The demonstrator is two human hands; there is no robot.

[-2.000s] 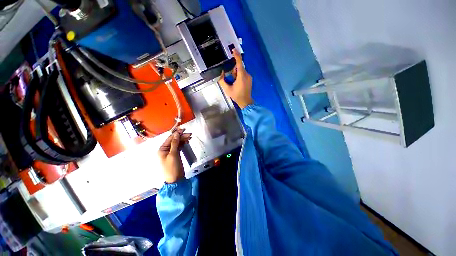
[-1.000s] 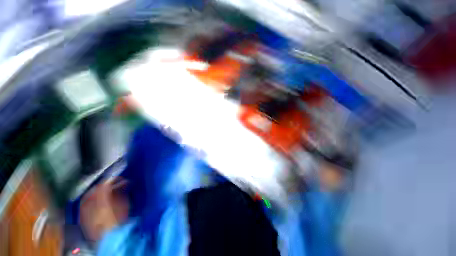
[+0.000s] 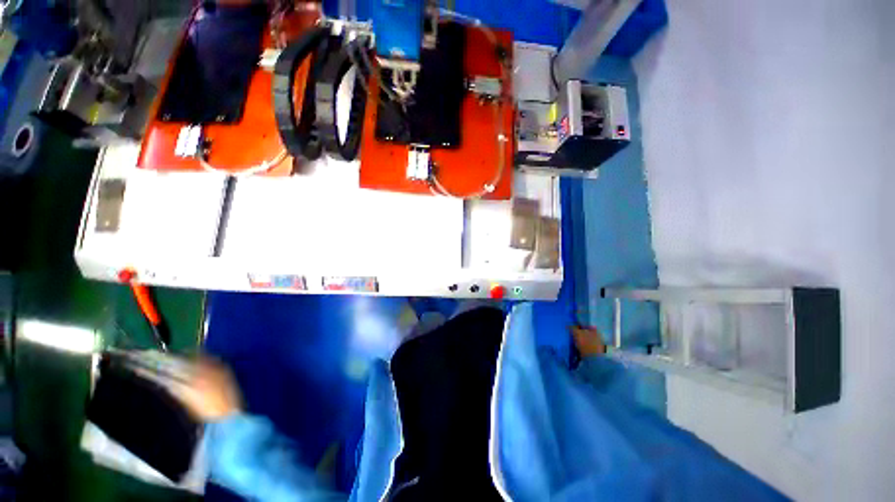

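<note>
My left hand (image 3: 208, 388) is blurred at the lower left. It is at the upper right edge of a black flat panel (image 3: 144, 416) lying on pale wrapping; whether it grips the panel is unclear. My right hand (image 3: 587, 341) is small, at the right beyond the machine's end. A small dark shape shows by its fingers, and its grip is unclear. The screw feeder (image 3: 598, 125) stands at the machine's right end, away from both hands.
The white machine bed (image 3: 334, 225) lies ahead, with two orange fixtures (image 3: 393, 175) bearing black panels. An orange-red-handled tool (image 3: 145, 304) lies at the left. A metal-framed stool (image 3: 721, 343) stands at the right. The green surface (image 3: 49, 255) is at the left.
The view has turned left and shows more of the machine. Both hands have left the feeder end. My left hand is now at the loose panel; my right hand is out beside the machine.
</note>
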